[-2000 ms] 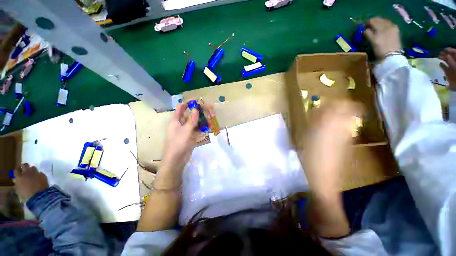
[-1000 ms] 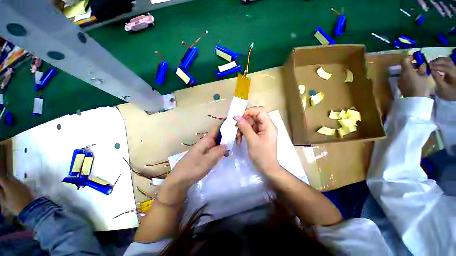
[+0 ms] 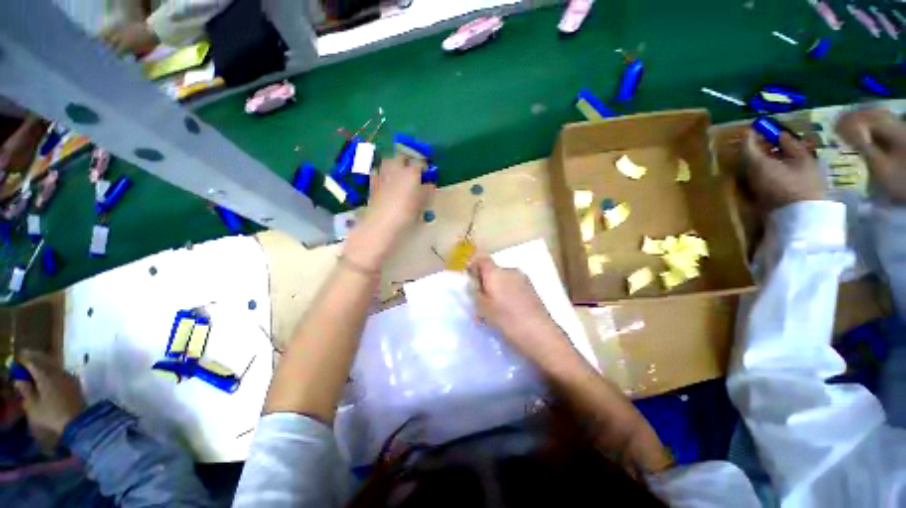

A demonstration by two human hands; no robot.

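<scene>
My left hand [image 3: 397, 193] is over the green belt's near edge, its fingers at a blue battery cell [image 3: 412, 149] with a pale pad; whether they grip it cannot be told. More blue cells [image 3: 348, 159] lie just left of it, one with a white face. My right hand [image 3: 505, 290] pinches the edge of a wired strip by its amber tape [image 3: 460, 254], low over the white sheet. Thin wires rise from the amber end. A white strip part [image 3: 437, 296] extends below it, blending with the shiny plastic sheet [image 3: 437, 362].
A cardboard box [image 3: 651, 296] with yellow scraps stands right of my right hand. A perforated metal upright [image 3: 189, 129] slants in from the upper left. Blue packs [image 3: 189, 342] lie on the left white sheet. Other people's hands [image 3: 785, 169] work at both sides. Pink parts [image 3: 472, 34] lie on the belt.
My left hand has left the strip and reached forward to the cells on the belt. My right hand has lowered the strip toward the sheet. A white-faced cell now shows beside my left hand.
</scene>
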